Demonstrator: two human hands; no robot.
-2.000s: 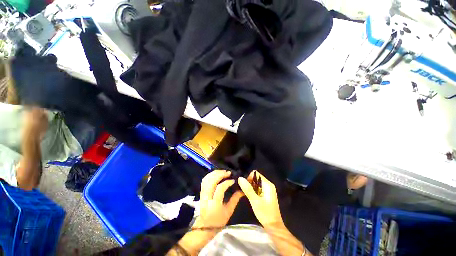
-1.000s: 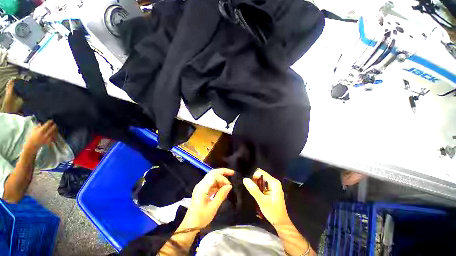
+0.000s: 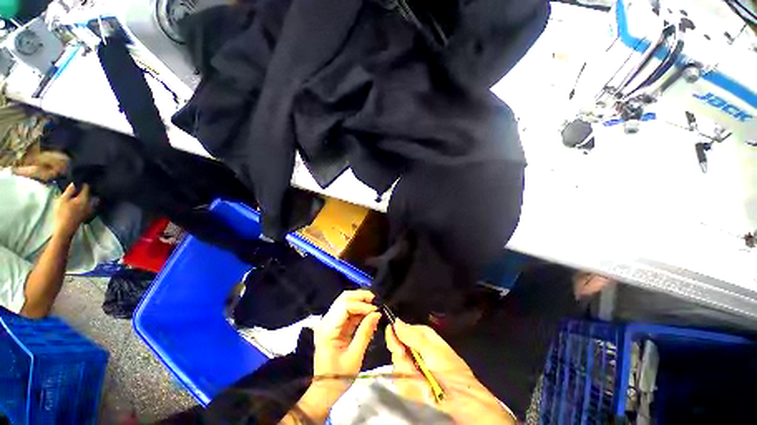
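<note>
A large black garment (image 3: 373,116) lies heaped on the white table and hangs over its front edge towards my lap. My right hand (image 3: 432,361) holds a thin tool (image 3: 425,371) with a yellow handle and a dark tip pointing up and left. My left hand (image 3: 342,339) is beside the tip, thumb and fingers pinched at the dark cloth of the garment. The exact spot between the fingertips is too small and dark to make out.
A blue bin (image 3: 187,307) with black and white pieces stands left of my hands, with a yellow-brown box (image 3: 339,226) behind it. A white machine (image 3: 672,100) is on the table. Blue crates (image 3: 58,365) stand at both sides. Another person's arm (image 3: 54,261) is at left.
The yellow-handled tool, earlier folded within my right hand, now points forward to the fingertips of my left hand. My right hand has turned and lowered. The neighbour's hand has risen slightly.
</note>
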